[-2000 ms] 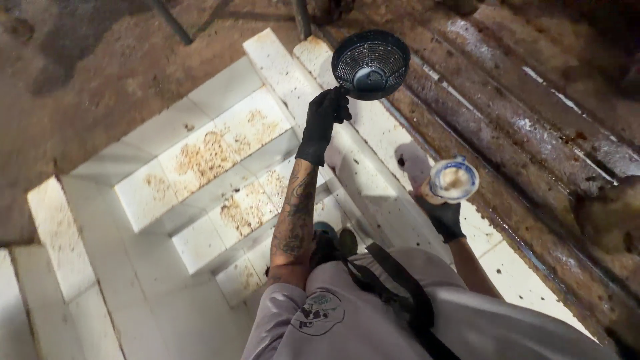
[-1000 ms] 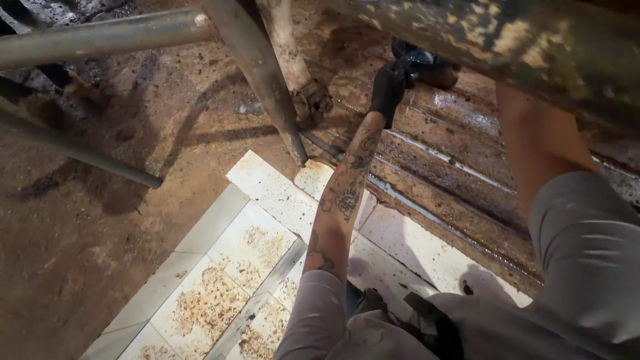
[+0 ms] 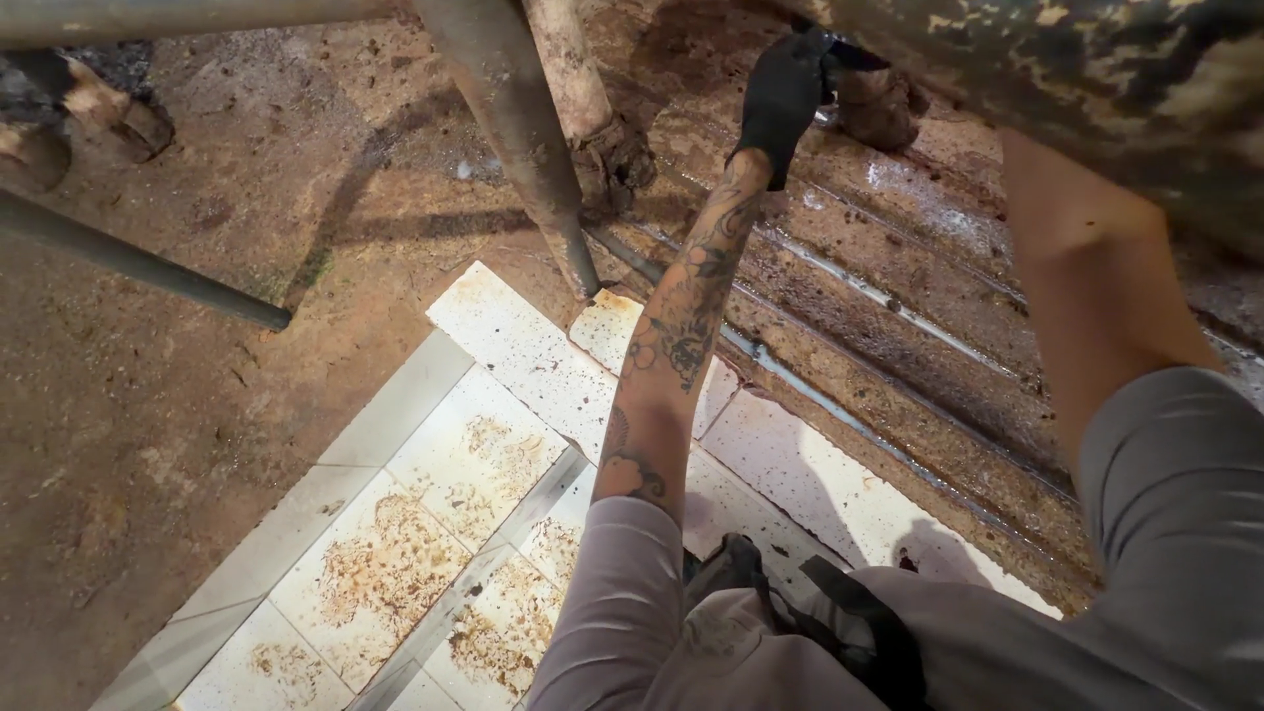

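Note:
My left hand (image 3: 785,99), in a black glove, reaches forward beside a dirty hoof (image 3: 879,109) at the top. Its fingers are partly hidden, next to a dark, shiny thing that is too unclear to name. My right arm (image 3: 1096,267) passes behind a thick, mottled pipe rail (image 3: 1106,89), and the right hand is hidden. The black strainer and the cup cannot be made out.
A slanting metal post (image 3: 513,128) stands beside a hoofed animal leg (image 3: 573,69). More hooves (image 3: 118,118) are at the upper left. Below lie stained white tiled steps (image 3: 504,346); wet grooved flooring (image 3: 889,296) runs along the right. A pipe (image 3: 138,257) crosses at left.
Two seconds ago my left hand held a black strainer and my right hand a cup of whitish contents. Both arms have since reached forward, the right one behind the rail. The view has shifted forward.

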